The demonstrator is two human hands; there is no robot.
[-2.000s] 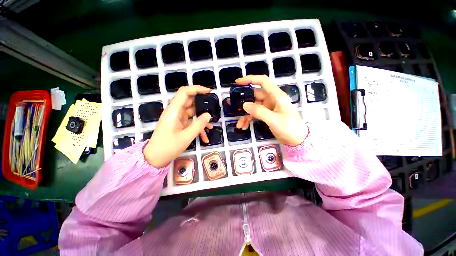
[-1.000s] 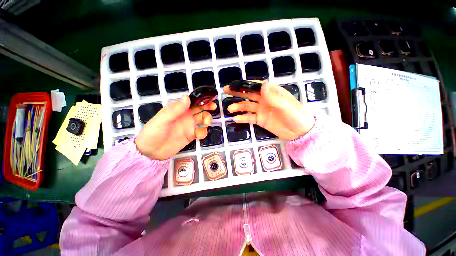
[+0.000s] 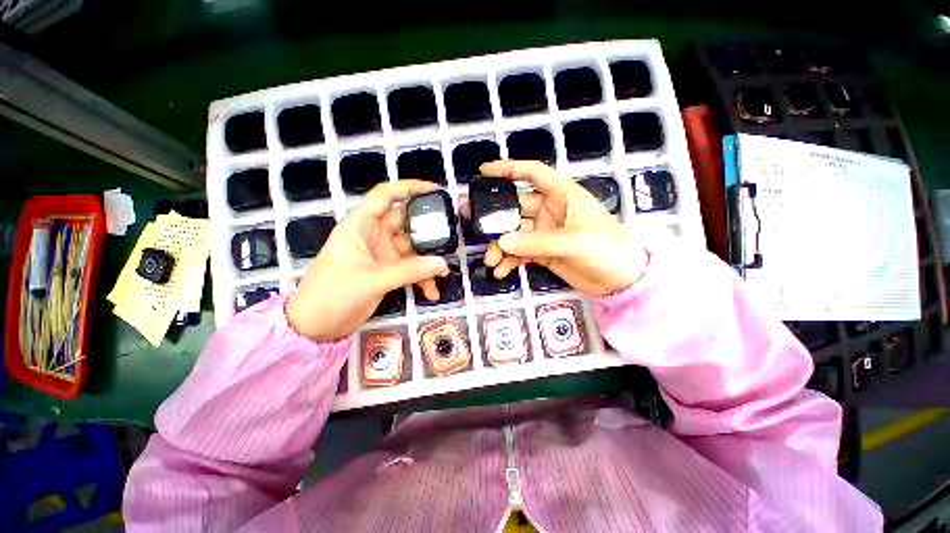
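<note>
My left hand [image 3: 367,255] holds a black smartwatch unit [image 3: 430,222] in its fingertips, with its glossy front up and a pale reflection across it. My right hand [image 3: 568,231] holds a second smartwatch unit [image 3: 495,208], its face also up, with a bright patch on its lower part. The two units are side by side with a narrow gap, above the white tray [image 3: 438,394]. Black units sit in the tray pockets. The bottom row has several coppery or whitish light-backed units [image 3: 445,347]. My hands hide some middle pockets.
A red bin [image 3: 88,302] with thin sticks stands at the left. Beside it, yellow paper slips [image 3: 156,313] bear a separate black watch unit [image 3: 155,265]. At the right, a clipboard [image 3: 736,167] with a record sheet [image 3: 833,239] lies partly over a black tray [image 3: 719,73].
Both units have turned from edge-on to face up since one second ago. My fingers have moved with them, and the fronts now show bright reflections.
</note>
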